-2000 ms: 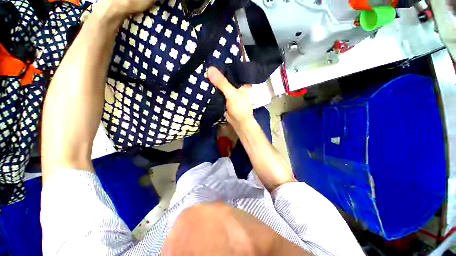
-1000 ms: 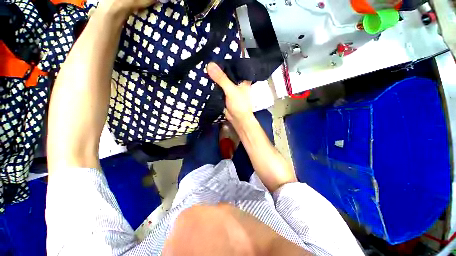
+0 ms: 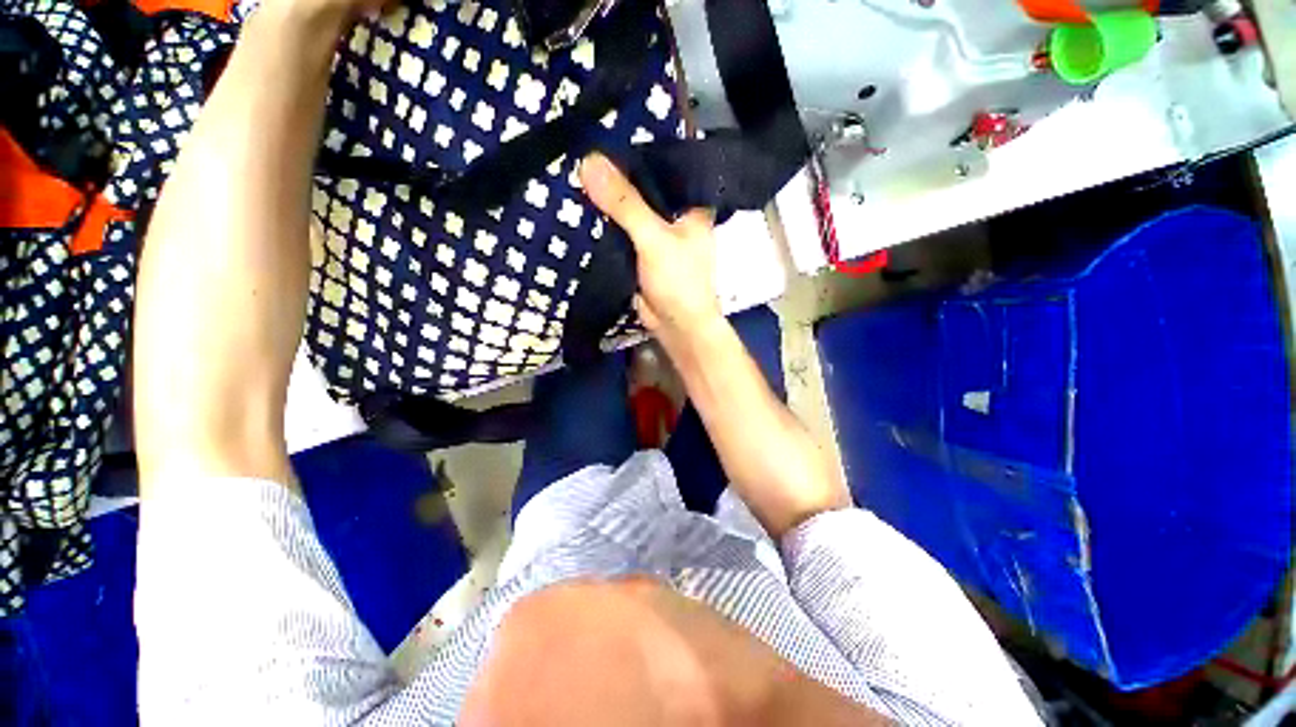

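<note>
The bag body (image 3: 452, 270), navy cloth with a cream clover print, lies in front of me at the top centre. Black webbing straps (image 3: 753, 85) loop off its right edge and cross its face. Metal parts of the machine head (image 3: 571, 20) show at the top edge, over the bag. My right hand (image 3: 668, 253) grips the bag's right edge, thumb on top and fingers hidden beneath. My left hand (image 3: 316, 9) is at the top edge of the picture on the bag's far left; it is mostly cut off and its fingers are hidden.
A pile of same-print bags (image 3: 71, 327) with orange patches is at left. The pale sewing machine bed (image 3: 910, 142) is at upper right, with a green cone (image 3: 1103, 48) and a red-handled tool (image 3: 856, 261). Blue bins (image 3: 1165, 455) stand below on both sides.
The bag and my right hand have shifted slightly upward in the picture. The black strap loop on the right has changed shape a little. My right hand keeps its grip.
</note>
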